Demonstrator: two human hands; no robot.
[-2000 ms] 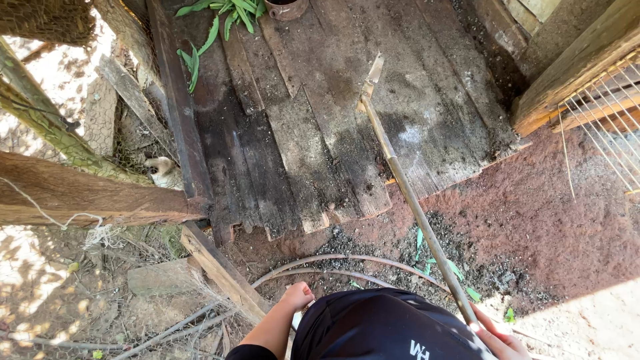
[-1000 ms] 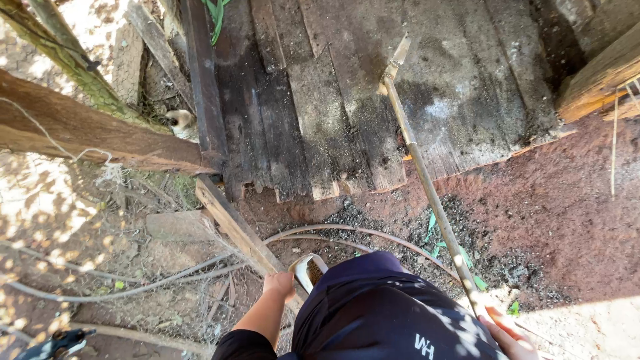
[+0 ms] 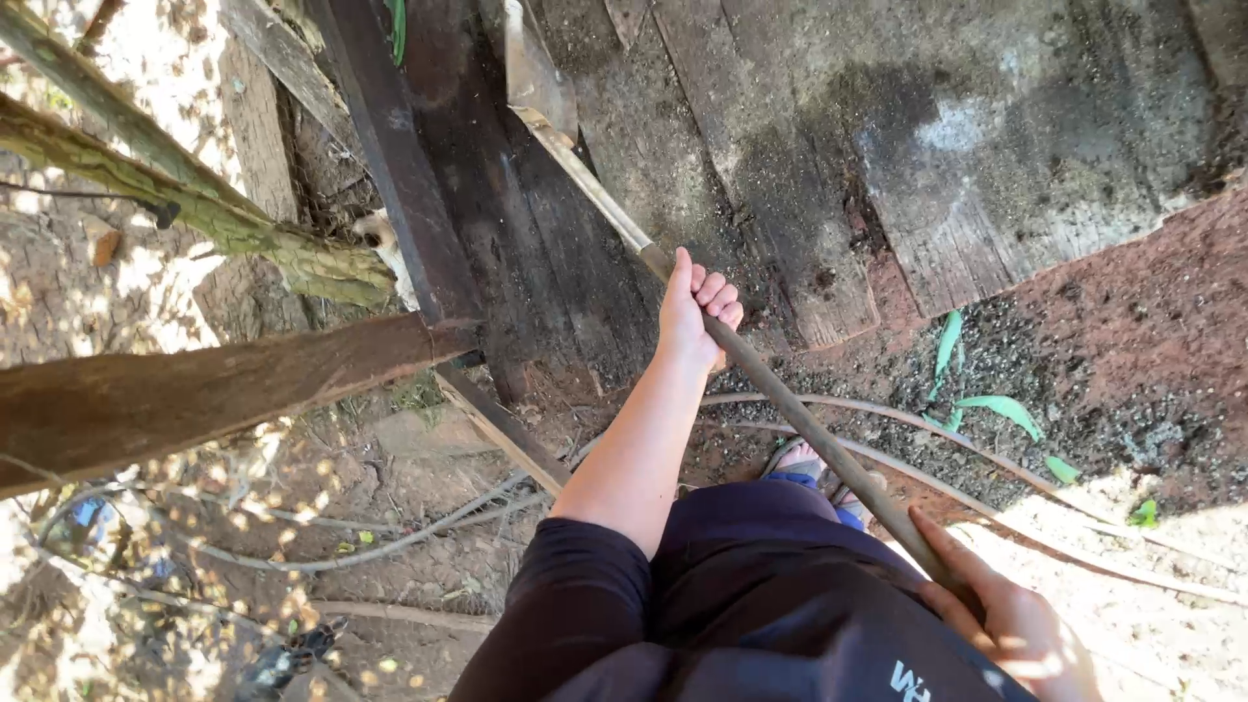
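Observation:
A hoe-like tool with a long wooden handle (image 3: pixel 795 414) slants from upper left to lower right. Its metal blade (image 3: pixel 539 78) lies over the dark plank floor (image 3: pixel 780 146). My left hand (image 3: pixel 697 310) is closed around the shaft just below the metal socket, thumb pointing up along it. Lower down, near my body, my right hand (image 3: pixel 1009 614) grips the handle, with one finger stretched along it. Whether the blade touches the planks I cannot tell.
A wooden beam (image 3: pixel 214 390) juts in from the left and meets a dark upright board (image 3: pixel 400 166). Hoses (image 3: pixel 936 424) curve over the soil by my feet. Green leaves (image 3: pixel 1002 409) lie on dark grit. A light-furred animal (image 3: pixel 388 249) shows partly behind the board.
My left hand, earlier low at the left by a wooden board, now holds the tool's shaft. The tool's head has moved left over the planks. The view has shifted.

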